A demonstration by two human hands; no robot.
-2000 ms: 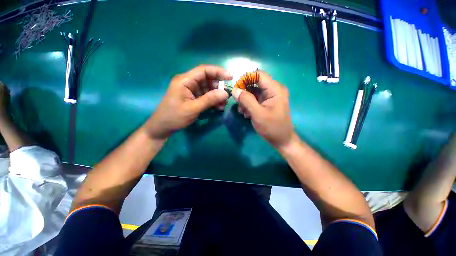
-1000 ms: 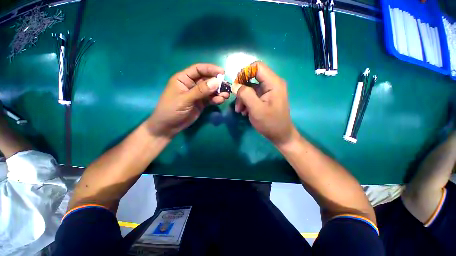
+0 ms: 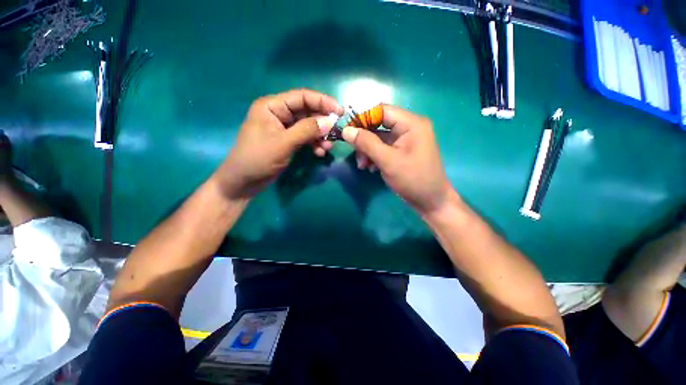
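Observation:
My left hand (image 3: 274, 143) holds a small white connector housing (image 3: 332, 120) between thumb and forefinger near the middle of the picture. My right hand (image 3: 399, 150), with an orange finger cot (image 3: 370, 117) on its forefinger, is close beside it. Its thumb and forefinger pinch thin dark wires (image 3: 335, 134) at the housing. Part of the housing and the wire ends are hidden by the fingers. Whether a wire is seated in the housing cannot be told.
Harnesses lie at left (image 3: 101, 98), upper right (image 3: 493, 68) and right (image 3: 537, 167). A grey lead pile (image 3: 56, 34) is upper left, a blue tray (image 3: 591, 64) upper right. Neighbours' arms show at left (image 3: 22, 197) and right (image 3: 648, 263). The green bench (image 3: 226, 45) has a rail behind.
Both hands stay together at mid picture. The right forefinger has dipped and the fingertips have shifted slightly around the housing and wires. The bench things shift slightly with the camera.

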